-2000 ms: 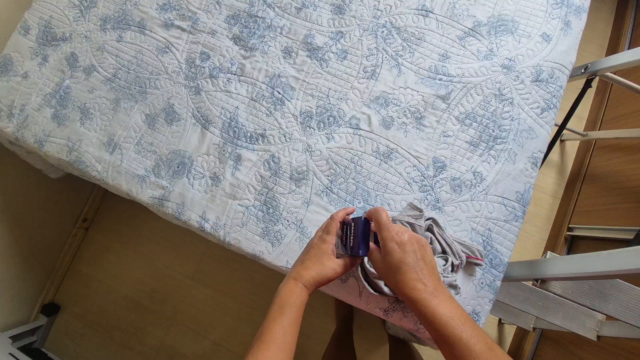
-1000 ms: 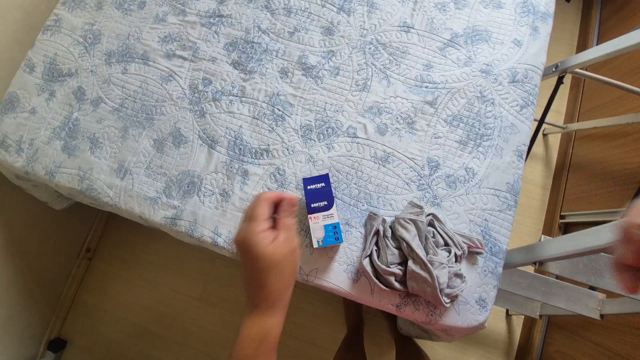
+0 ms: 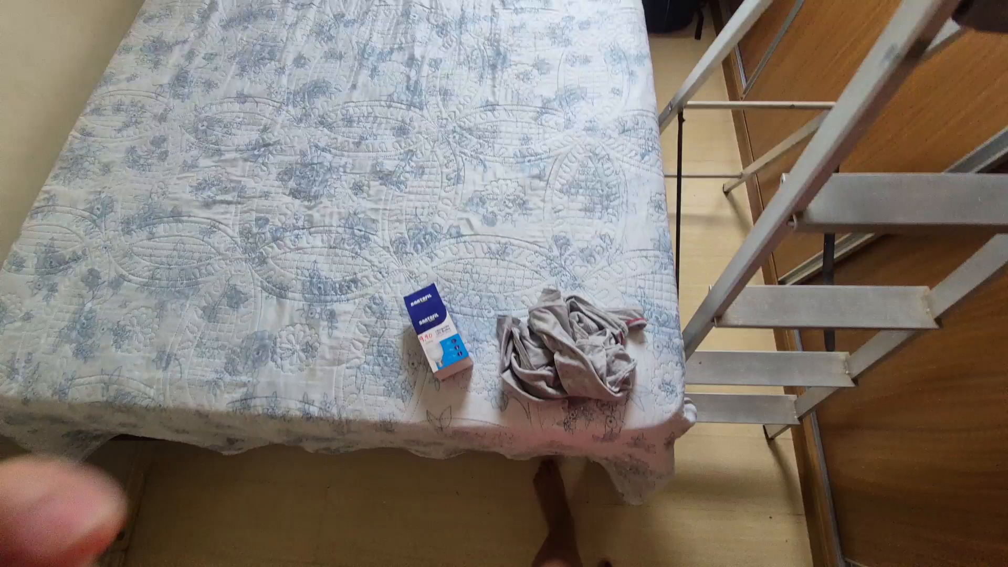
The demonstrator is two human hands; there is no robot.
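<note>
Part of my left hand (image 3: 59, 512) shows blurred at the lower left edge, close to the camera; whether it holds anything cannot be told. My right hand is not clearly in view; a dark blurred shape sits at the top right corner. A small blue and white light bulb box (image 3: 439, 332) lies on the quilted floral bedspread (image 3: 315, 173), near the bed's front edge. To its right, apart from it, is a crumpled grey cloth (image 3: 568, 346). Neither hand touches the box or the cloth.
A metal stepladder (image 3: 823, 307) stands open along the bed's right side, its steps facing this way. Behind it are wooden panels (image 3: 921, 425). A bare foot and lower leg (image 3: 555, 504) show on the floor below the bed's front edge. A dark object (image 3: 669, 14) lies at the top.
The box was between both hands two seconds ago and now lies on the bed, let go. Both hands have moved away from it. The view has shifted towards the ladder.
</note>
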